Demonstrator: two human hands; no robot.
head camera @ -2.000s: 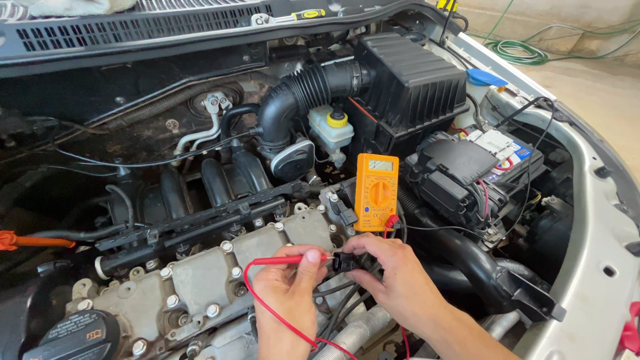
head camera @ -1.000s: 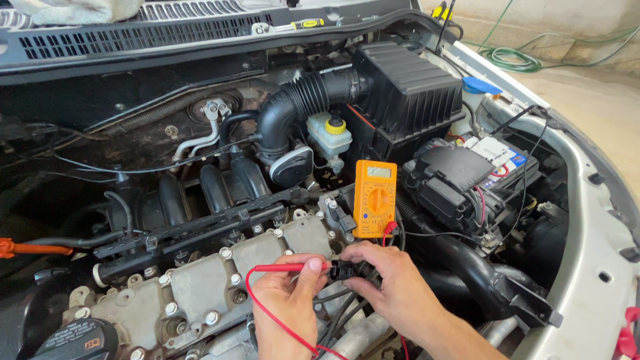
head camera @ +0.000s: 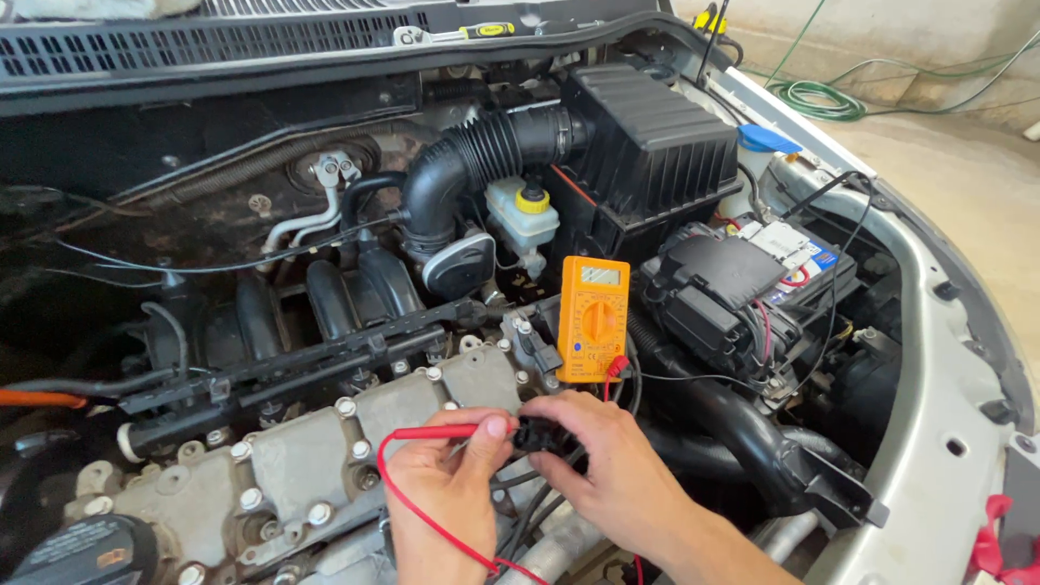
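My left hand (head camera: 451,479) pinches a red multimeter test probe (head camera: 435,431) between thumb and fingers, its tip end at a black electrical connector (head camera: 534,435). Whether the tip touches a contact inside cannot be told. My right hand (head camera: 605,463) holds that connector from the right with thumb and fingers. Just above the hands, an orange digital multimeter (head camera: 597,318) stands propped in the engine bay, a red plug (head camera: 618,366) at its lower right. Its display digits are too faint to read. The red lead loops below my left hand.
The engine's grey bolted cover (head camera: 301,459) lies to the left. Behind are a black air filter box (head camera: 650,146), a corrugated intake hose (head camera: 487,150) and a reservoir with a yellow cap (head camera: 532,201). The battery (head camera: 821,260) sits right; a ratchet (head camera: 455,34) rests on the cowl.
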